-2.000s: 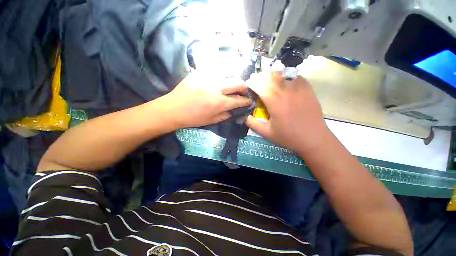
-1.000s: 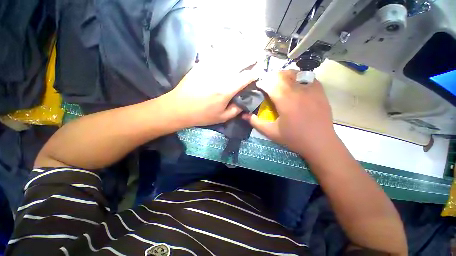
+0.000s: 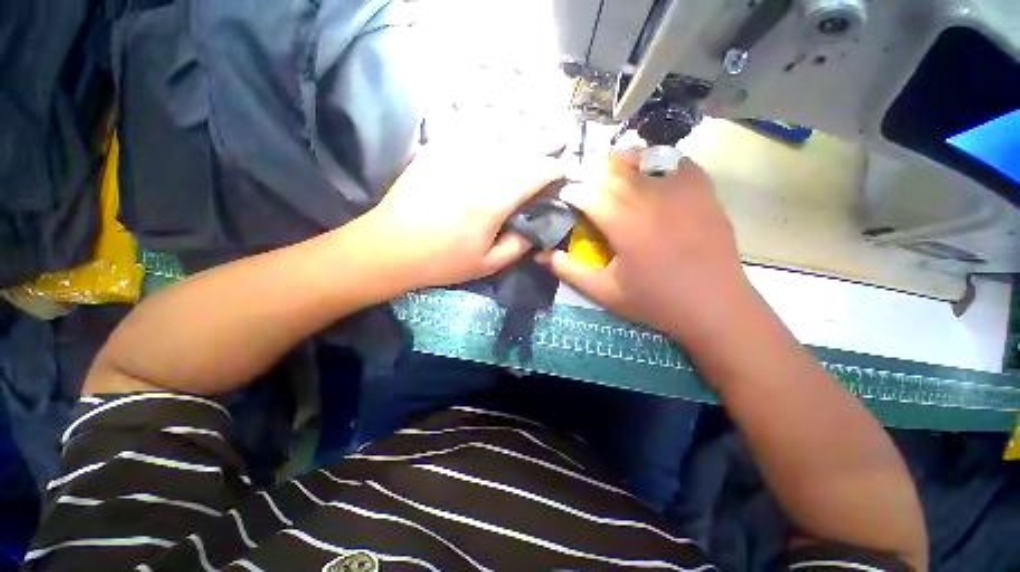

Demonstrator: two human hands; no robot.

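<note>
The dark grey garment piece [image 3: 541, 223] lies below the needle area, its narrow end hanging over the green table edge. My left hand [image 3: 453, 212] grips it between thumb and fingers; its fingertips are washed out by the lamp. My right hand [image 3: 654, 240] holds the cloth's right side with thumb and fingertips, just beside the left hand. Yellow tape [image 3: 588, 245] shows under the right hand, between thumb and index finger. The presser foot and needle [image 3: 584, 129] are just above the fingertips, partly lost in glare.
The white sewing machine head [image 3: 772, 67] fills the upper right, with a lit blue screen [image 3: 990, 140]. A whitish knob [image 3: 660, 161] sits over the right hand. Dark cloth heaps [image 3: 168, 123] lie at left over a glossy yellow covering [image 3: 110, 263]. The green measuring strip [image 3: 872, 383] edges the table.
Compared with two seconds ago, my left hand's fingers have spread from the thumb and more of the grey cloth shows between the hands. The view has shifted slightly back and forth.
</note>
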